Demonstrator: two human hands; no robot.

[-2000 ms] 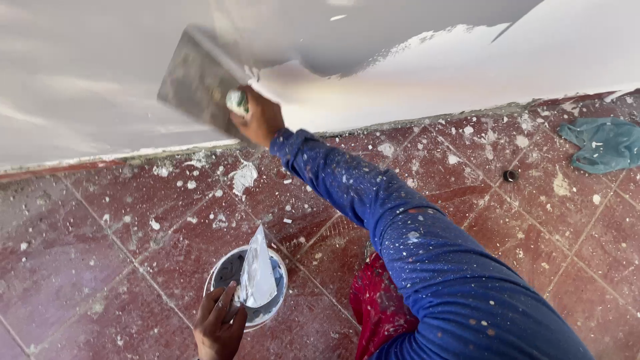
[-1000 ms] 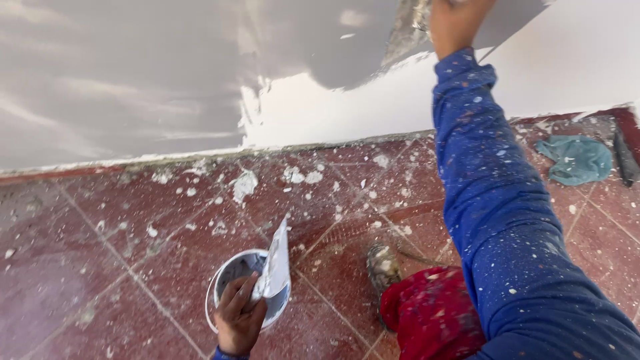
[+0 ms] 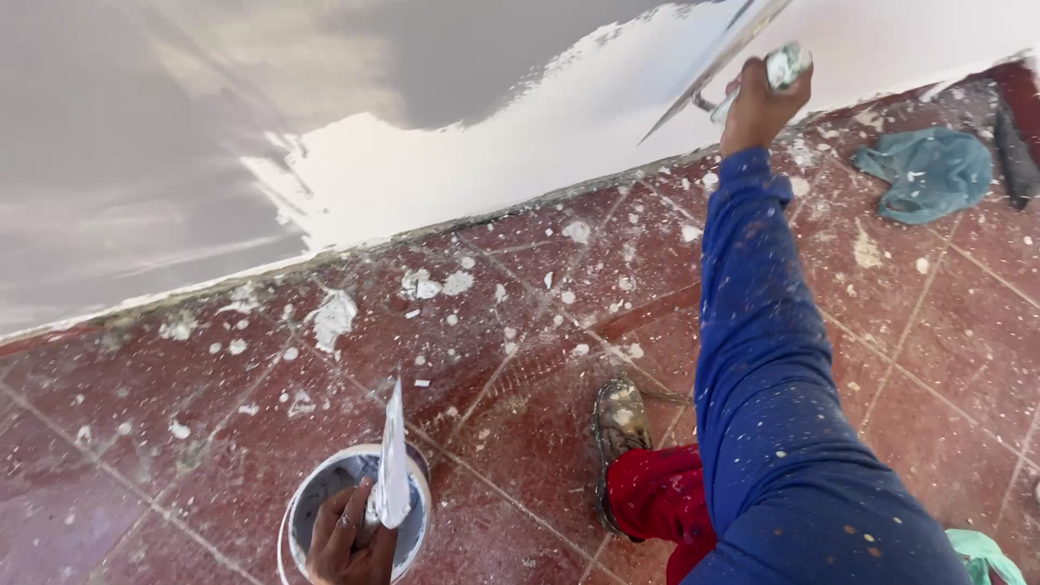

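Note:
My right hand [image 3: 764,101] grips the handle of a plastering trowel [image 3: 715,69], whose long thin blade is seen nearly edge-on at the wall. The lower wall [image 3: 455,175] bears a white coat beside grey areas. At the bottom, my left hand [image 3: 351,536] holds a putty knife [image 3: 394,463] with white compound on its blade. That hand is over a round bucket [image 3: 418,496] with pale compound on its inner wall. How the fingers wrap the putty knife's handle is partly hidden.
Red floor tiles [image 3: 520,406] carry white splatters along the wall's base. A teal plastic bag [image 3: 930,175] lies at the right, beside a dark object [image 3: 1016,154]. My shoe [image 3: 621,422] is right of the bucket. Light green material [image 3: 983,556] shows at the lower right.
My right hand has moved the trowel rightward along the wall from its place two seconds ago, and white wall shows where the grey edge was wider. My left hand stays by the bucket with the putty knife.

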